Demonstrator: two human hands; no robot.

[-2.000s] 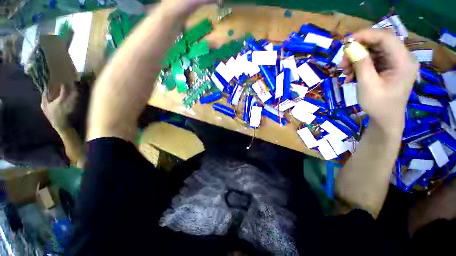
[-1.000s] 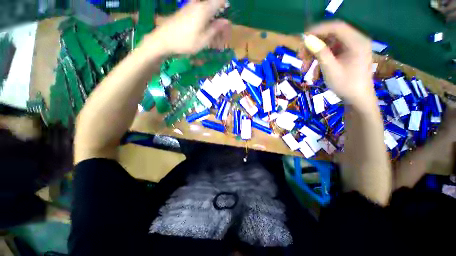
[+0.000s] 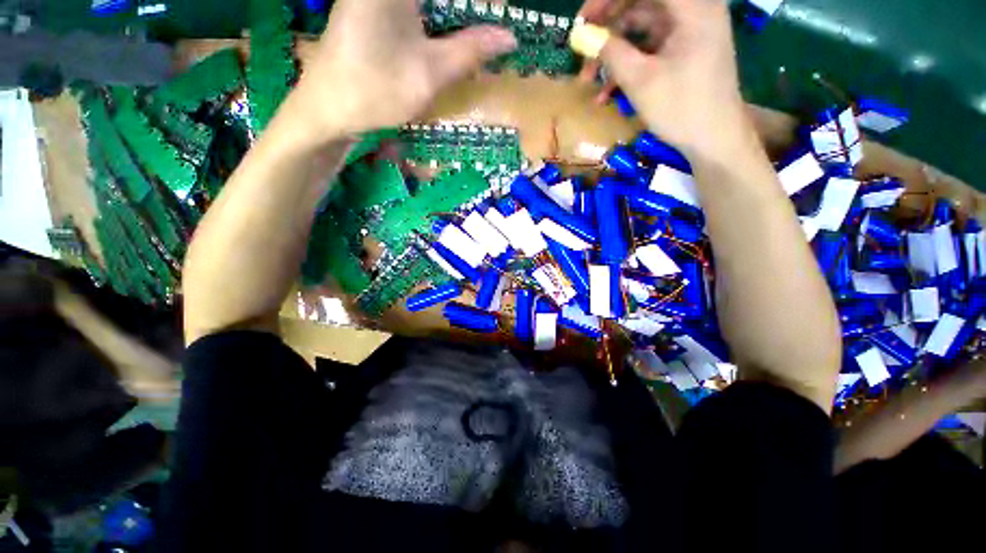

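My left hand [image 3: 395,70] is at the top edge, thumb stretched out to the right and apart; its fingertips are cut off or hidden. My right hand [image 3: 670,70] is to its right, fingers curled, with a cream finger cot [image 3: 589,40] on one finger. A green board panel [image 3: 508,19] with a row of silvery parts lies between the hands, its right end at my right fingertips. Whether either hand grips something small is unclear. Blue battery cells with white pads [image 3: 600,216] are heaped below my right hand. More board panels [image 3: 432,200] are piled below my left hand.
Long green board panels [image 3: 146,151] are heaped at the left. More blue cells [image 3: 897,259] lie at the right. The green conveyor belt [image 3: 865,49] runs beyond the brown bench [image 3: 487,103]. Other people's forearms [image 3: 919,410] show at the lower right and left.
My right hand has moved left and up, closer to my left hand. The view has shifted, and the board panel with silvery parts now shows clearly between my hands.
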